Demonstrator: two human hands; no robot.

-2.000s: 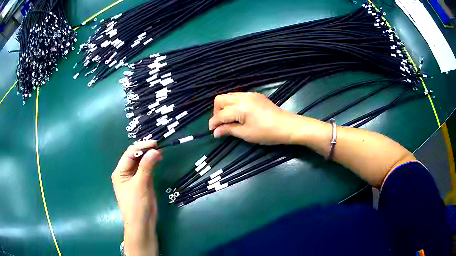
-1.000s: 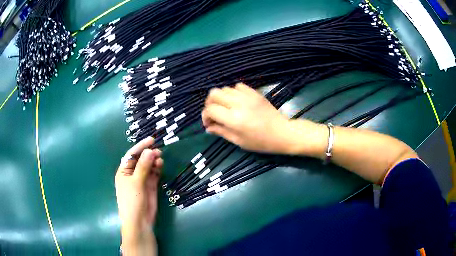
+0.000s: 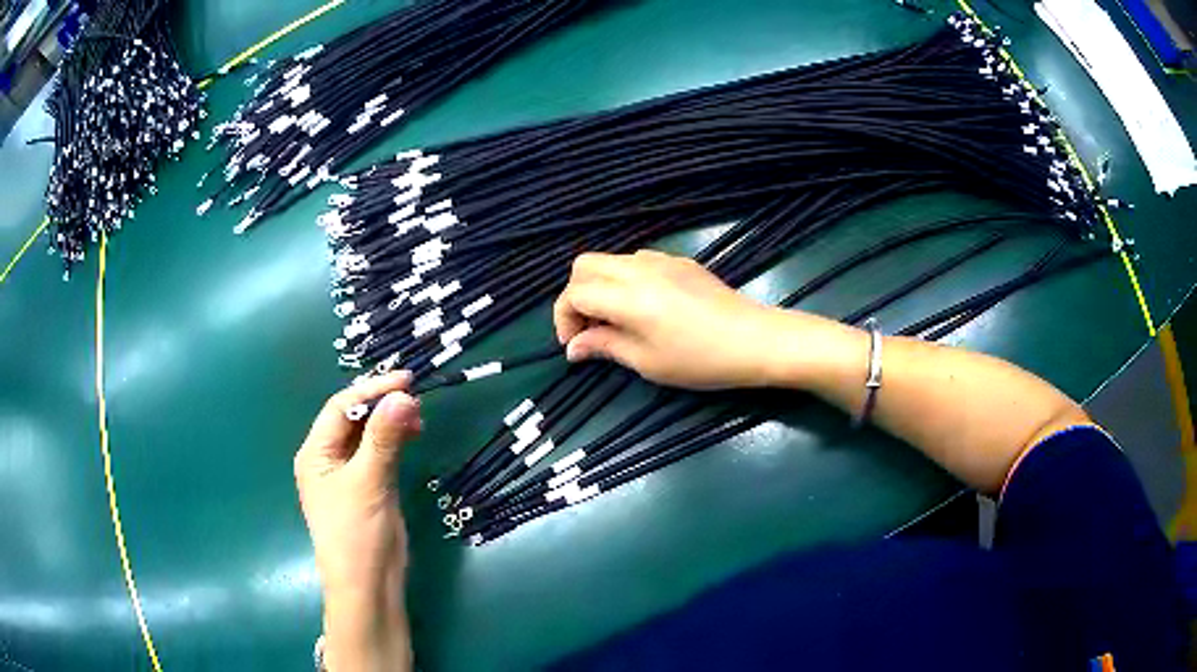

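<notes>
My left hand (image 3: pixel 361 446) pinches a black cable lead (image 3: pixel 525 357) near its terminal end; the small ring terminal (image 3: pixel 356 412) shows at my fingertips. My right hand (image 3: pixel 650 319) grips the same lead further right, past its white marker (image 3: pixel 483 372). The lead runs between both hands, at the lower edge of a large cable bundle (image 3: pixel 683 145) with white markers near both ends. Below my right hand lies a smaller group of leads (image 3: pixel 643 456) with white markers and ring terminals at its left end.
Another cable bundle (image 3: pixel 433 66) lies behind at upper left. A dense bundle (image 3: pixel 118 131) lies at the far left corner. White sheets (image 3: pixel 1122 92) lie at the upper right edge. Yellow lines (image 3: pixel 101 394) cross the green table (image 3: pixel 223 525).
A second ago my right hand was blurred and slightly left, with no marked lead clearly visible between the hands. Now it is slightly further right, and a marked lead shows stretched between both hands.
</notes>
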